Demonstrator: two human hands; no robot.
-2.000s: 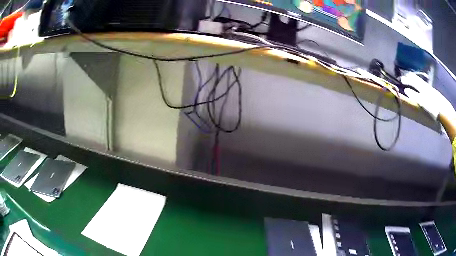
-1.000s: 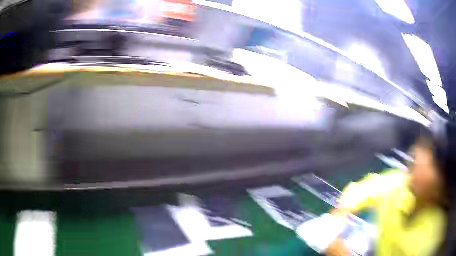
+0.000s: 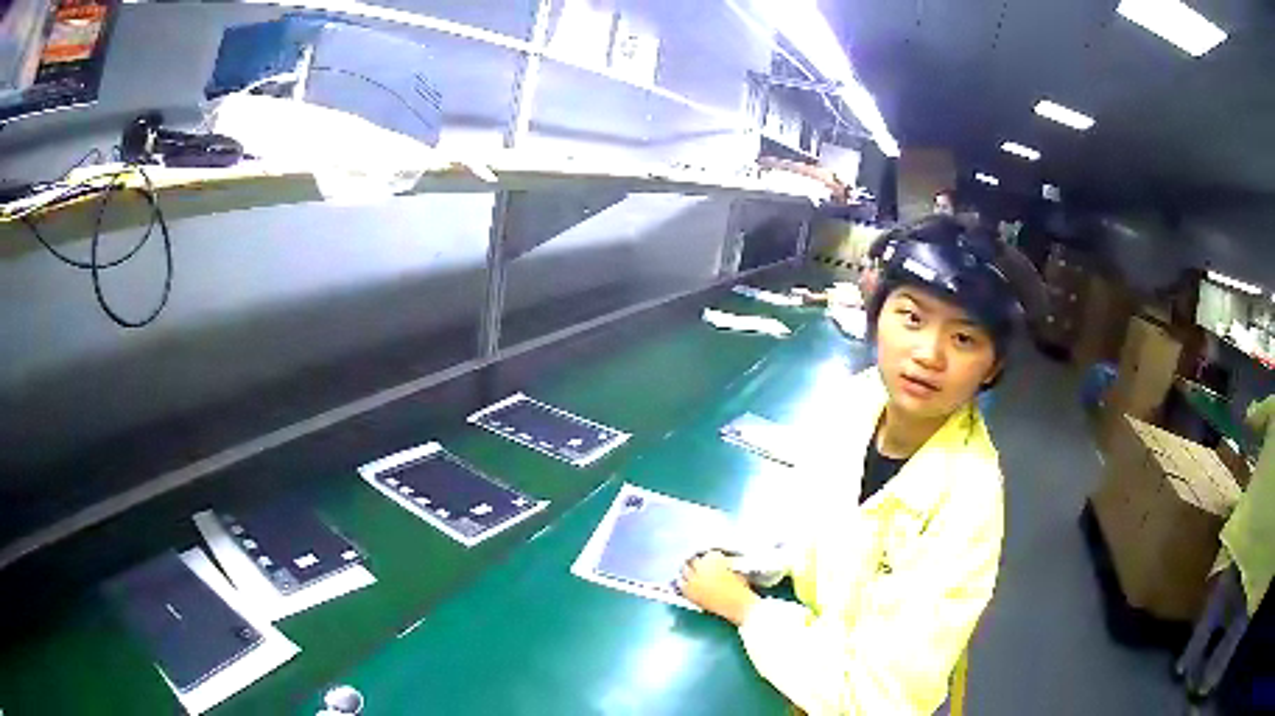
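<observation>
Neither of my hands is in view. Nearest in front of me, a dark tablet back cover [image 3: 179, 610] lies on a white sheet at the lower left. Beside it a second dark tablet part [image 3: 291, 543] lies on white sheets, partly overlapping them. Two more dark parts lie further along the green surface, one on a white sheet [image 3: 455, 492] and one in a pale border [image 3: 548, 428]. A grey cover [image 3: 654, 543] lies on a white sheet in front of another person, whose bare hand rests at its edge.
A person in a yellow smock [image 3: 895, 560] sits at the right, facing me. A small round metal top [image 3: 341, 698] shows at the bottom edge. A shelf [image 3: 280, 179] with a hanging cable runs above. Cardboard boxes [image 3: 1172, 511] stand across the aisle.
The view has swung right along the line. The yellow-smocked person, blurred before, now shows clearly. The empty white sheet at the left has gone out of view.
</observation>
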